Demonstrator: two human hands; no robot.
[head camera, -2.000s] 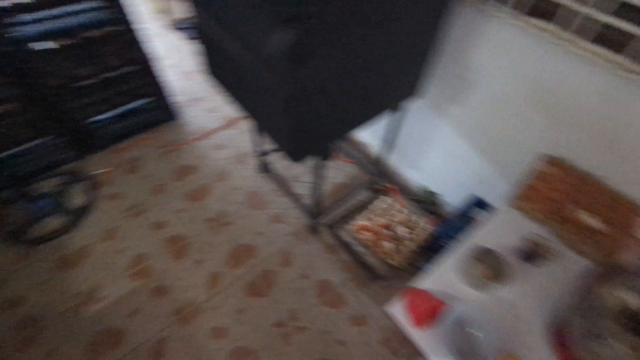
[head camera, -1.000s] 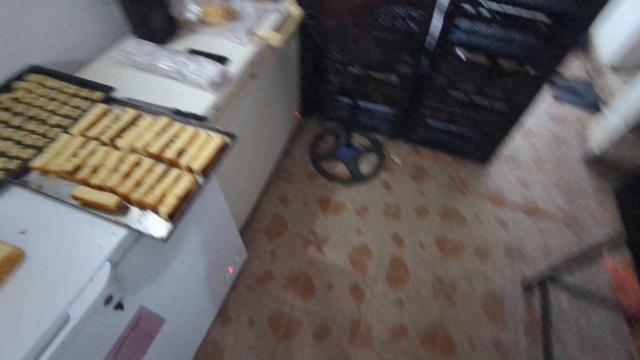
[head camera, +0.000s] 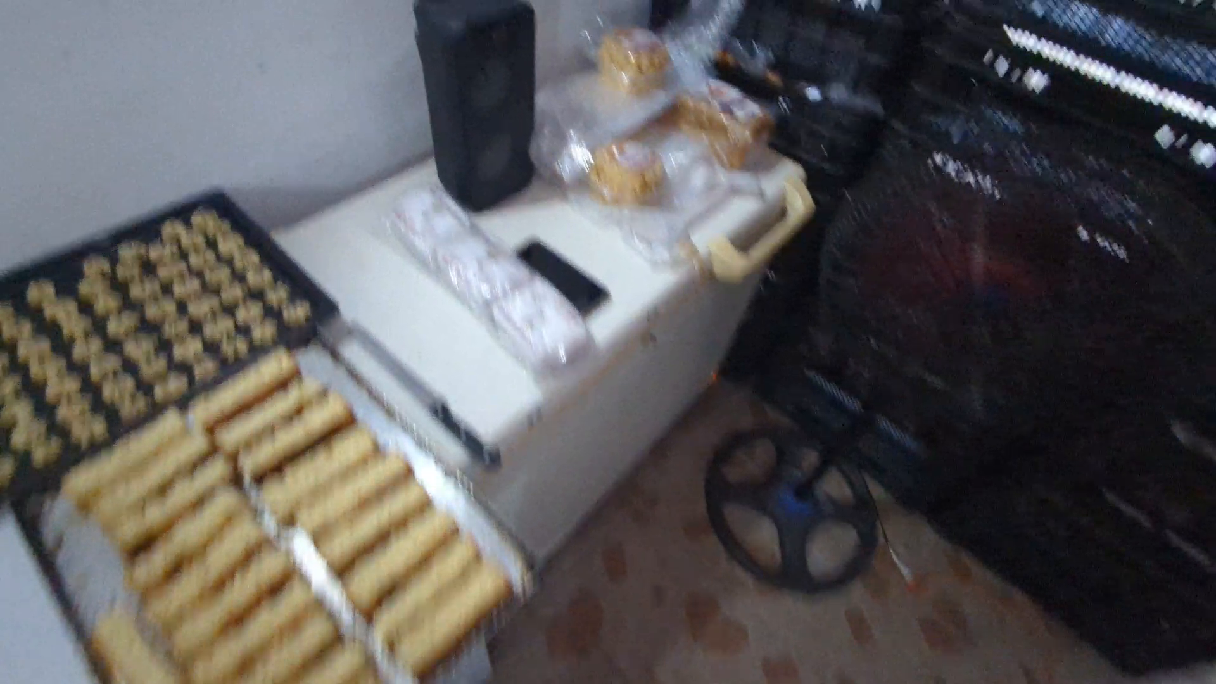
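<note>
Neither my left hand nor my right hand shows in the head view. At the lower left lies a metal baking tray (head camera: 323, 570) with rows of long golden baked sticks. Behind it a dark tray (head camera: 328, 309) holds rows of small shaped cookies. Both rest at the near end of a white chest freezer (head camera: 608, 446). On the freezer's lid are a plastic-wrapped long white pack (head camera: 494, 280), a dark phone-like slab (head camera: 562, 276), a tall black speaker-like box (head camera: 480, 104) and clear bags with round yellow baked goods (head camera: 627, 171).
A pale yellow handle (head camera: 760, 233) juts from the freezer's front edge. The round black base of a pedestal fan (head camera: 791, 508) stands on the patterned tile floor (head camera: 703, 617). Dark stacked crates or racks (head camera: 1092, 380) rise at the right, behind the fan. A wall runs along the left.
The view has swung far left, from a black-covered stand and a table of items to the freezer and trays. No hand is seen in any frame.
</note>
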